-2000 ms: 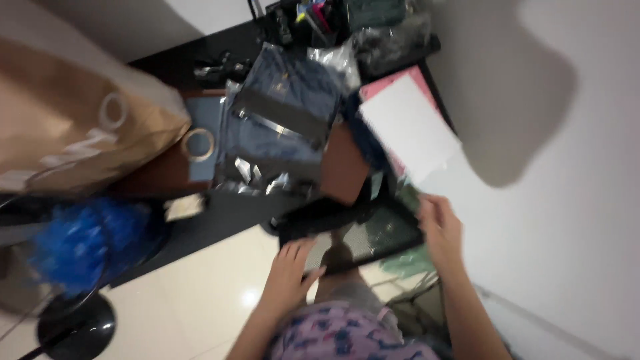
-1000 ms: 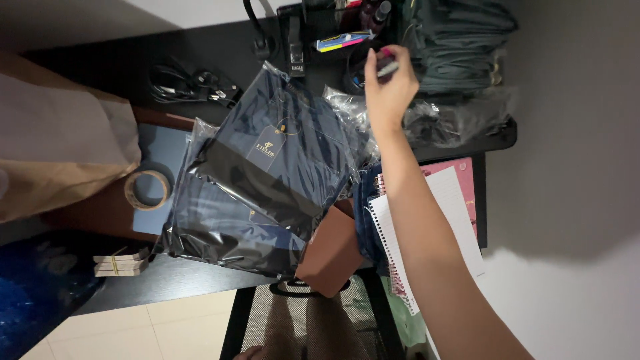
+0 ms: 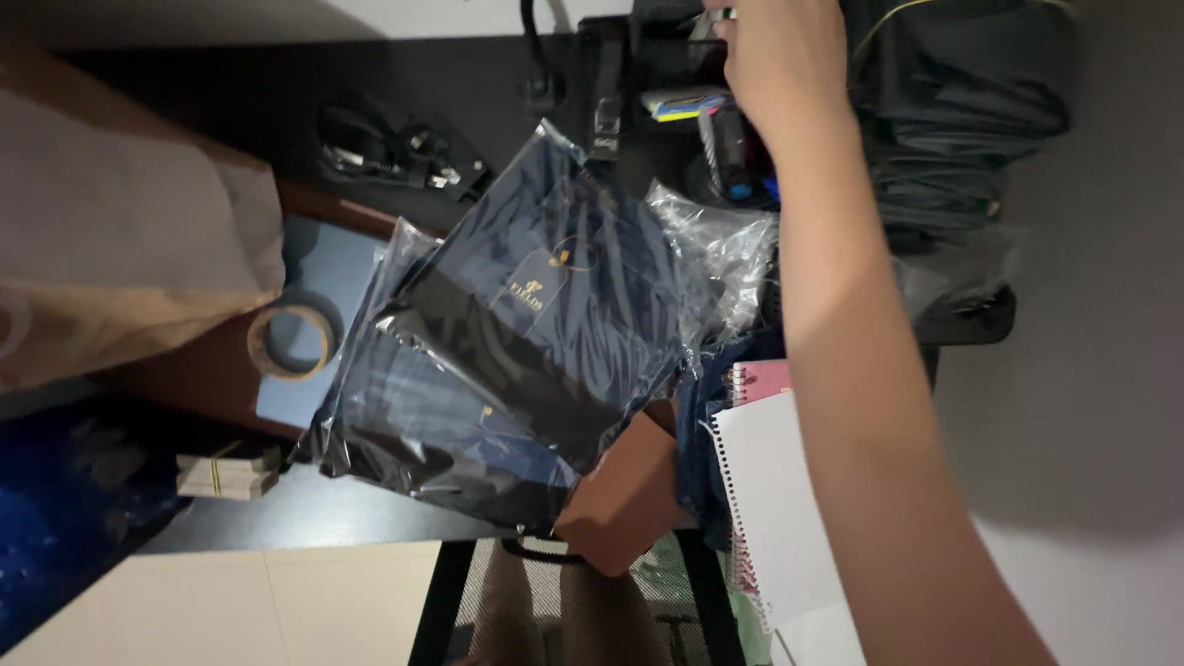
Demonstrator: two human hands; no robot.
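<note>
My right hand (image 3: 786,55) reaches over the desk's back at the top edge, its fingertips partly cut off by the frame. Something small and pale shows at the fingers; whether it is held cannot be made out. Just below the hand lie coloured sticky tabs (image 3: 684,104) and dark pens or markers (image 3: 731,153). Clear plastic packs of folded dark blue garments (image 3: 592,277), one with a tag, lie mid-desk. A brown notebook or box (image 3: 624,495) overlaps their lower corner. My right forearm crosses a spiral notepad (image 3: 777,499) above a pink notebook (image 3: 763,379). My left hand is not in view.
Coiled black cables (image 3: 370,153), a stapler (image 3: 608,92), a tape roll (image 3: 289,342) on a blue folder (image 3: 333,259), and a banded pale stack (image 3: 227,474) are on the desk. A paper bag (image 3: 129,231) stands left; dark packed garments (image 3: 962,83) are at right. A mesh chair (image 3: 601,601) is below.
My right hand has moved from beside the notepad to the desk's back, then farther up past the sticky tabs. My left hand, seen at the chair earlier, has left view. The view has moved closer.
</note>
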